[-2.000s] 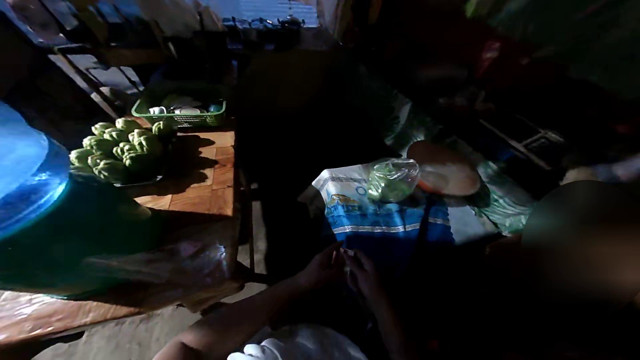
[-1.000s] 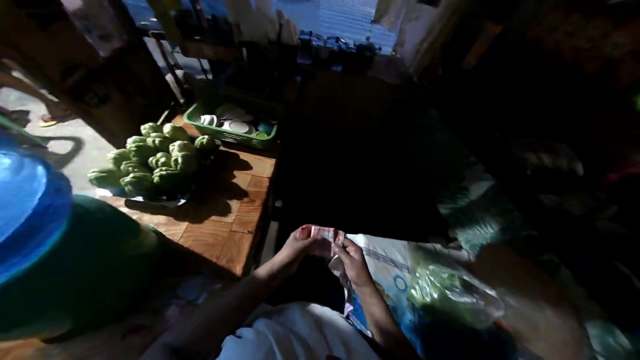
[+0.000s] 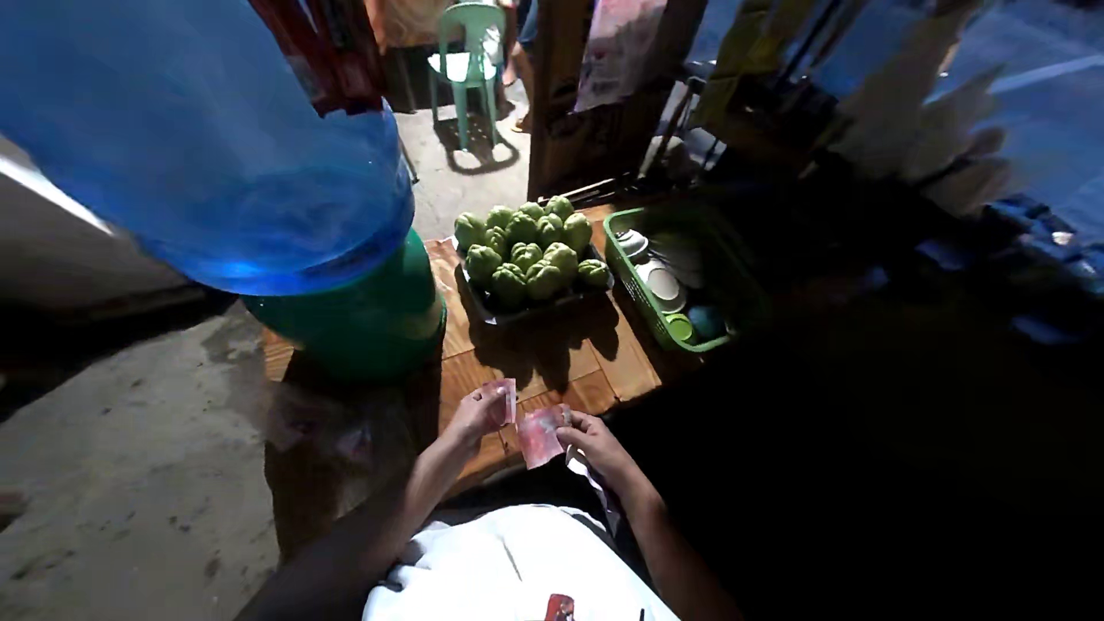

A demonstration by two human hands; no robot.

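My left hand [image 3: 479, 412] pinches a small pinkish paper piece [image 3: 510, 402], which looks like a folded banknote. Between the fingers of my right hand [image 3: 595, 442] is a wider pink paper [image 3: 542, 436], likely a banknote too, and a whitish strip [image 3: 588, 473] hangs below that hand. The two papers are close together over the near edge of a wooden table [image 3: 634, 358]. Beyond them a tray [image 3: 496, 317] bears several green chayotes [image 3: 526, 255]. To its right stands a green plastic basket [image 3: 623, 274] with white dishes [image 3: 662, 286] and a light green cup [image 3: 680, 327].
At the left, a large blue translucent container [image 3: 285, 207] sits above a green bucket [image 3: 362, 323] on the table. A green plastic chair [image 3: 468, 65] stands on the concrete floor behind, with part of a person [image 3: 524, 52] beside it. The right side is in deep shadow.
The view has swung left, toward the table. My hands, close together on a pinkish item one second ago, are now apart, each with a piece of pink paper.
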